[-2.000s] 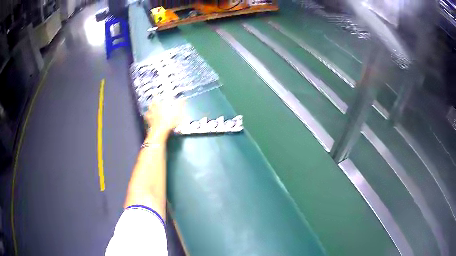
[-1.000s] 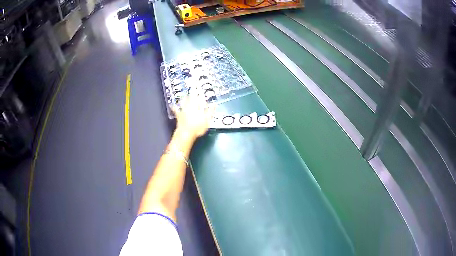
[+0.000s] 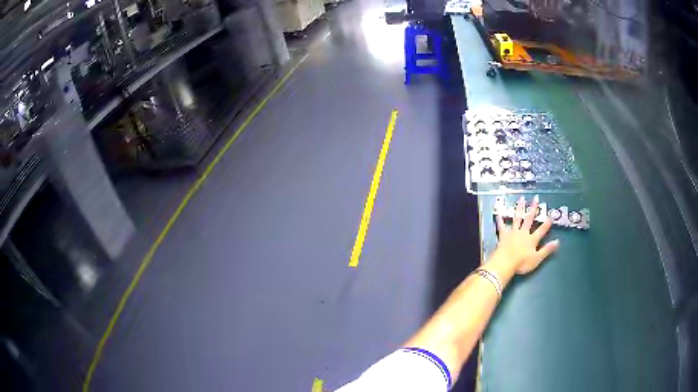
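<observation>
A pale short strip with a row of dark round holes [image 3: 575, 217] lies across the blue-green bench edge. My left hand [image 3: 523, 243] is over the strip's left part, bare, palm down, fingers spread; the fingertips cover some of the strip. Whether they touch it is hard to tell. A clear shiny blister tray [image 3: 517, 150] with rows of round pockets lies just beyond the strip. Some pockets look dark. My right hand is not in view.
An orange-edged shelf [image 3: 562, 61] with a yellow item stands at the far end of the bench. A blue stool [image 3: 424, 53] stands on the grey floor beside the bench. Yellow lines run along the aisle. Blurred dark equipment is at left.
The view has turned left, so bench, tray and strip now appear at the right. My left hand has moved off the tray's near edge to the strip, with fingers spread.
</observation>
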